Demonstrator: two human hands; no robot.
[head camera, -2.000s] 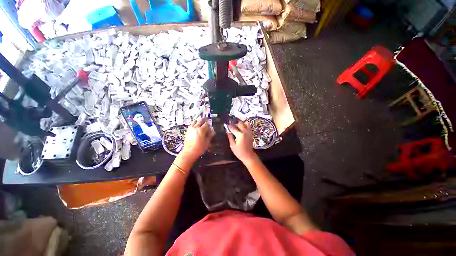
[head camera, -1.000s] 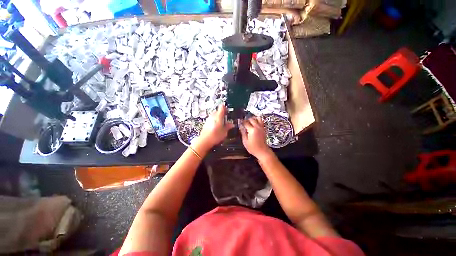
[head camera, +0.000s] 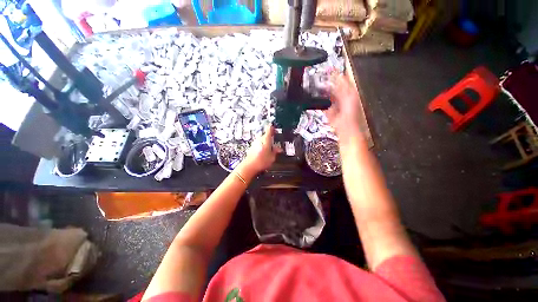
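The dark green hand press (head camera: 289, 112) stands upright before me, with a round collar and a short dark bar at its right. My left hand (head camera: 263, 152) is at the fixture under the ram; its fingertips are partly hidden by the press, and whether it grips a part cannot be told. A small whitish piece (head camera: 289, 148) shows under the ram. My right hand (head camera: 345, 103) is raised and blurred beside the bar, its grip unclear. The right parts bowl (head camera: 323, 156) and left parts bowl (head camera: 232, 156) hold tiny metal parts.
A heap of whitish strips (head camera: 200, 76) fills the table behind the press. A lit smartphone (head camera: 198, 137) lies left of the left bowl. A second press (head camera: 79, 88) with a silver plate (head camera: 107, 147) stands far left. An open bag (head camera: 287, 218) hangs at my lap.
My right hand has left the fixture and moved up and right to the lever's side. My left hand stays at the fixture. The camera view has shifted.
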